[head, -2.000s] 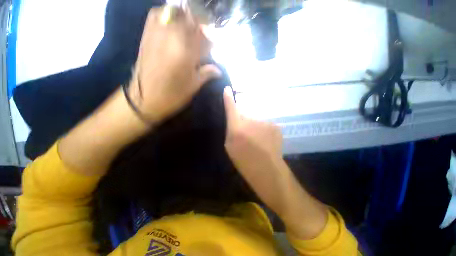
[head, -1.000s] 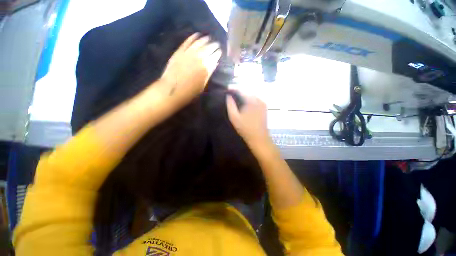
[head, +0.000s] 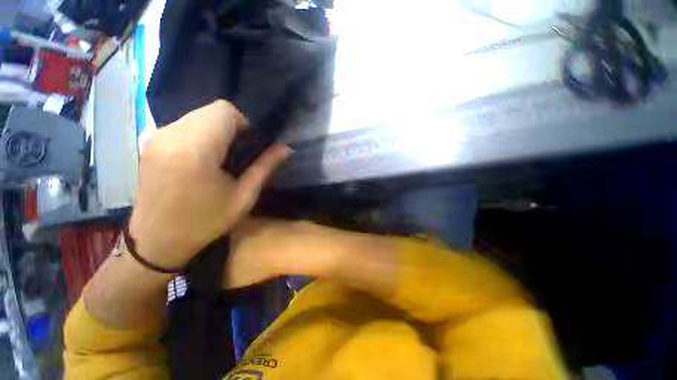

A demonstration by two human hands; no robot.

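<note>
The black garment piece (head: 275, 82) lies on the table's left part and hangs over its front edge. My left hand (head: 189, 178), with a dark band at the wrist, pinches the black cloth between thumb and fingers at the front edge. My right forearm crosses in front of my body to the left. My right hand (head: 249, 252) is below my left hand, its fingers hidden behind the left hand and wrist, so its grip cannot be told. The needle area is cut off by the top edge.
Black-handled scissors (head: 605, 63) lie on the white table at the upper right, blurred. The grey ruled table edge (head: 445, 141) runs across the middle. A red crate (head: 89, 256) and a grey machine part (head: 44, 148) show at left. Dark cloth and blue crate parts are below right.
The view has swung left and down, and the machine head has left the picture. Both hands have come from the needle area to the front edge; my right arm now crosses leftward under my left hand.
</note>
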